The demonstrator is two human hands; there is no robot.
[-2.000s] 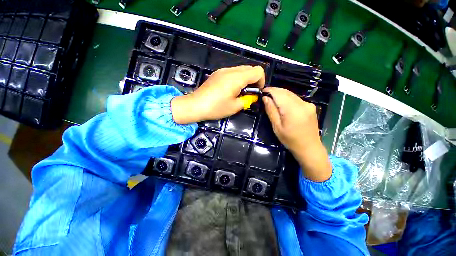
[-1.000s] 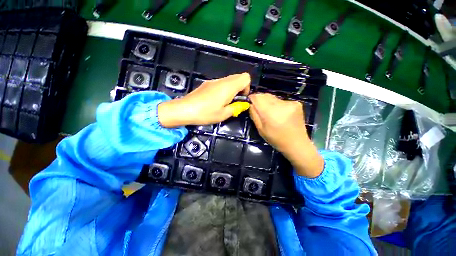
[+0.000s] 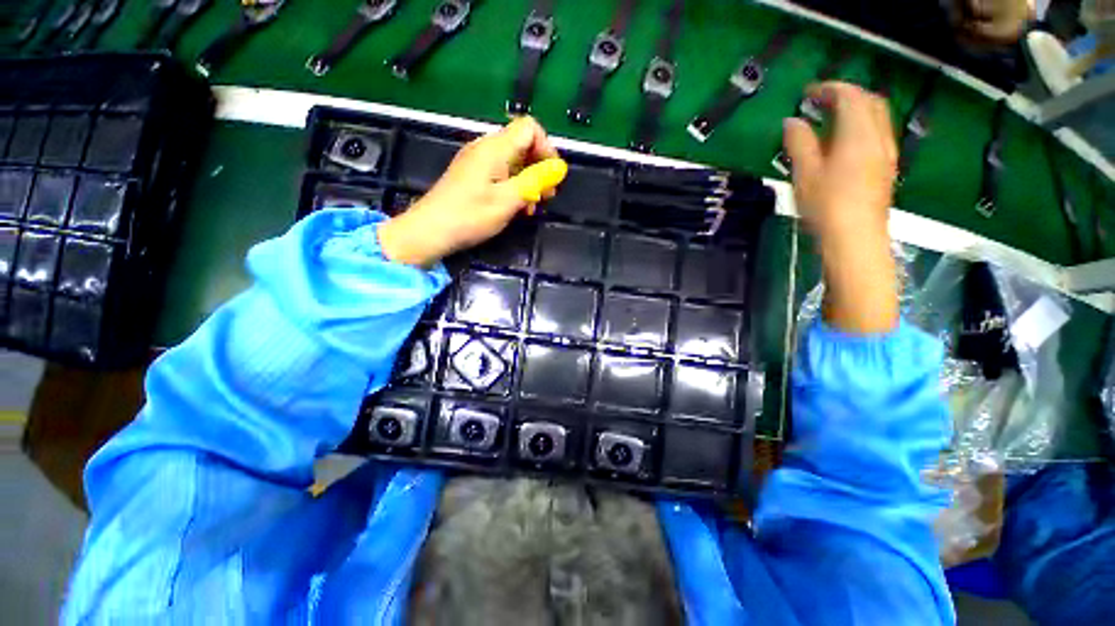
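Observation:
The black blister tray (image 3: 563,232) lies in front of me, with grey-black watch cases in several pockets, such as one in the bottom row (image 3: 542,443). Buckle straps (image 3: 679,202) lie at its upper right. My left hand (image 3: 489,184), with a yellow finger cot (image 3: 538,180), is curled above the tray's upper part; whether it holds anything cannot be seen. My right hand (image 3: 844,159) is blurred, raised over the green conveyor belt. A strapped watch (image 3: 786,159) shows partly at its fingertips; whether they grip it cannot be told.
Strapped watches (image 3: 605,51) lie along the green belt (image 3: 489,61) behind its pale edging (image 3: 263,105). Stacked black trays (image 3: 73,220) stand at left. A clear plastic bag (image 3: 1027,367) with black straps is at right. Part of another person's hand shows at the top right.
My hands have come apart. The right has moved up and right over the belt, the left slightly up and left. The small dark piece between them is gone from there. The belt watches appear further left.

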